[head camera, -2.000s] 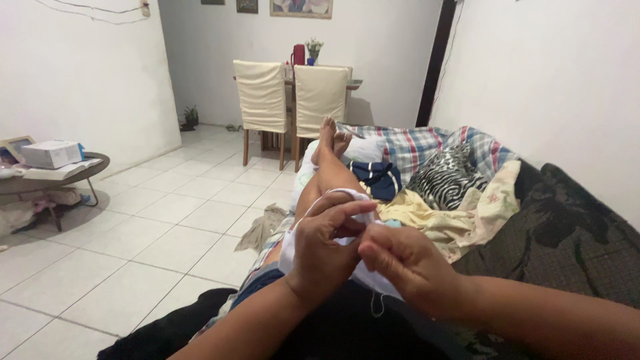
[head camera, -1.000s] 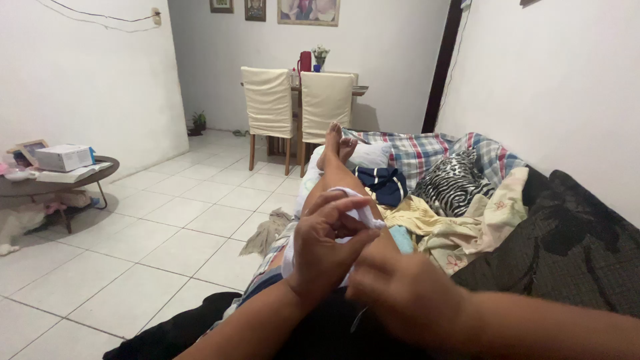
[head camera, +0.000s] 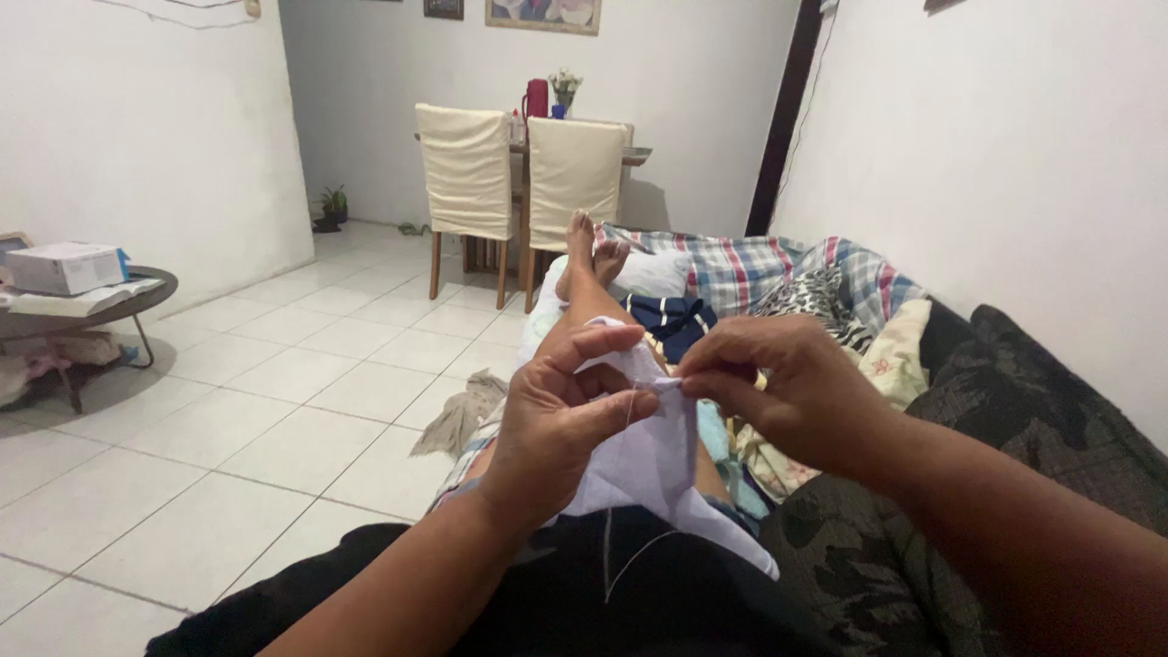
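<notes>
A thin white cloth (head camera: 639, 456) hangs over my lap, between my two hands. My left hand (head camera: 566, 411) has its fingers curled at the cloth's upper left part, thumb and fingertips around its edge. With thumb and index finger, my right hand (head camera: 776, 383) pinches the cloth's top edge just right of the left fingertips. A white thread (head camera: 609, 547) runs down from near the left thumb, bends low over my black shirt and curves back to the cloth. No needle can be made out; the right fingertips may hide one.
My outstretched legs (head camera: 593, 301) lie along a sofa with a plaid cover (head camera: 730, 265), a navy garment (head camera: 671, 324) and a dark cushion (head camera: 1004, 438). A grey rag (head camera: 464, 412) hangs at the sofa's left side. At far left stands a round table (head camera: 155, 292) bearing a white box (head camera: 68, 266).
My right hand, blurred and lower a second ago, is now up at the cloth's edge beside my left fingertips. The left hand keeps its hold on the cloth.
</notes>
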